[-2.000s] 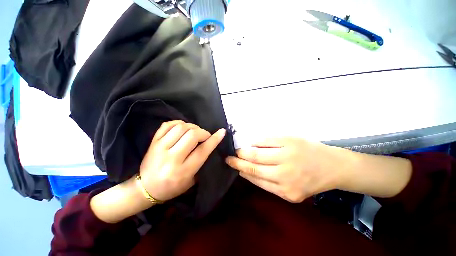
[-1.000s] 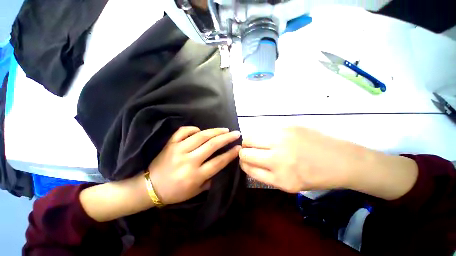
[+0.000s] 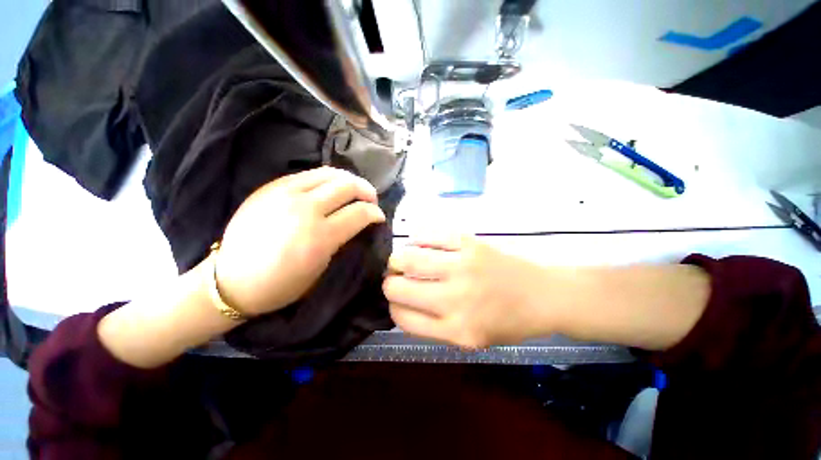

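The dark garment piece (image 3: 207,117) lies bunched on the white table, its right edge running up to the presser foot (image 3: 402,135) of the sewing machine (image 3: 311,54). My left hand (image 3: 297,238) lies on the cloth below the presser foot, fingers bent and pressing on it. My right hand (image 3: 464,292) is at the cloth's right edge, closer to the table front, its fingertips curled on that edge. The blue-and-clear round attachment (image 3: 461,157) is just right of the presser foot.
Green and blue thread snips (image 3: 630,166) lie right of the machine, with black snips (image 3: 797,220) at the far right. A small blue tool (image 3: 529,100) lies behind the attachment. More dark cloth (image 3: 72,99) is heaped at the left. A ruler (image 3: 504,353) runs along the front edge.
The cloth is more bunched and has moved up toward the machine. My left hand has moved up and left, away from my right hand. The view has shifted to show more of the machine.
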